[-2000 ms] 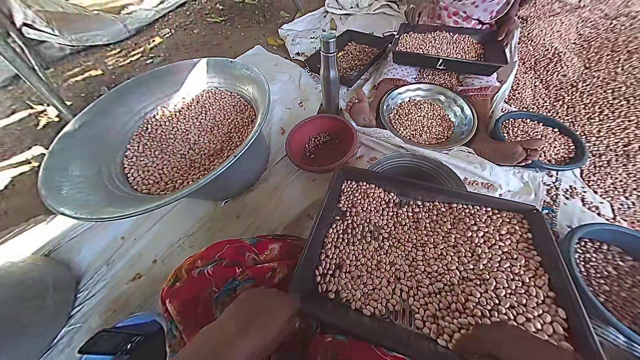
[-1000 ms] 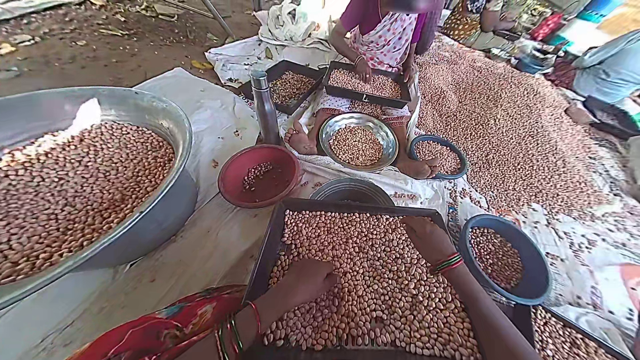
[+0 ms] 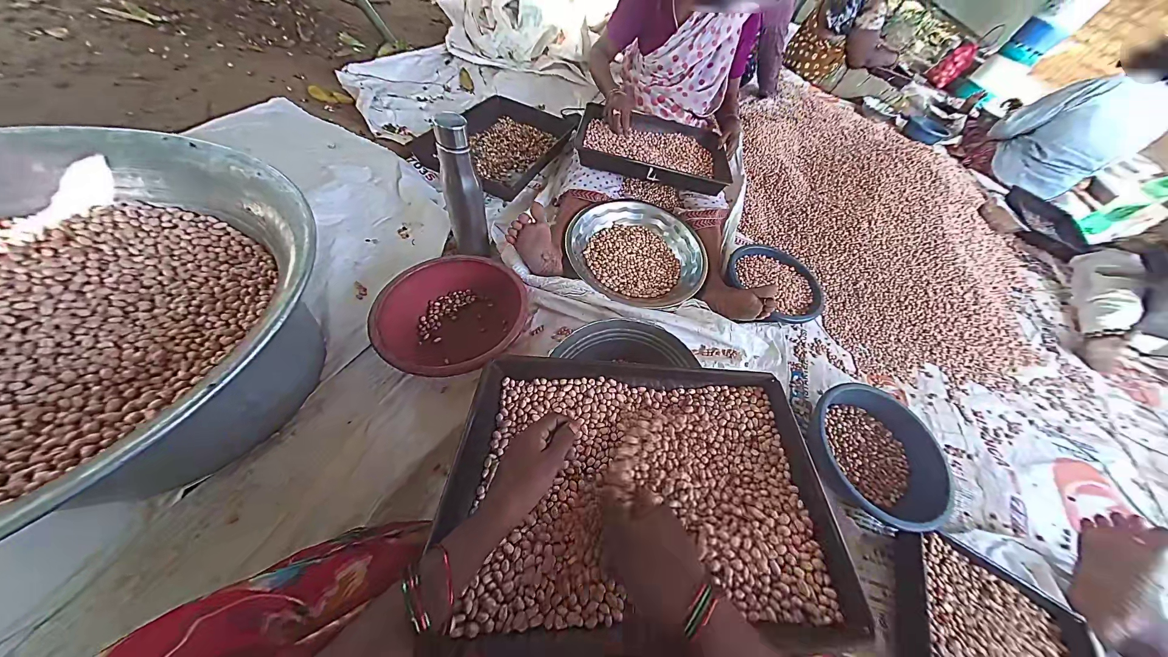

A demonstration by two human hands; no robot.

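Observation:
A black rectangular tray (image 3: 792,429) full of pinkish-brown peanut kernels (image 3: 721,456) lies before me at the lower middle. My left hand (image 3: 538,456) rests on the kernels in the left half, its fingers curled; whether it holds any cannot be told. My right hand (image 3: 639,520) is blurred at the tray's middle, among kernels that look to be in motion at its fingertips. Behind the tray are a dark ribbed basin (image 3: 625,342) and a red bowl (image 3: 392,315) with a few kernels. Right of the tray stands a blue-grey tub (image 3: 935,484) with kernels.
A large metal basin (image 3: 283,365) of kernels stands left. Beyond are a steel bottle (image 3: 464,187), a steel bowl (image 3: 689,246) and a seated person (image 3: 680,73) with a hand in another tray (image 3: 648,173). A kernel heap (image 3: 876,228) covers the sheet at right, near other people.
My right hand has moved from the tray's upper right toward its middle, near my left hand. Two seconds ago both hands were at the tray's near side. The view has swung right since then.

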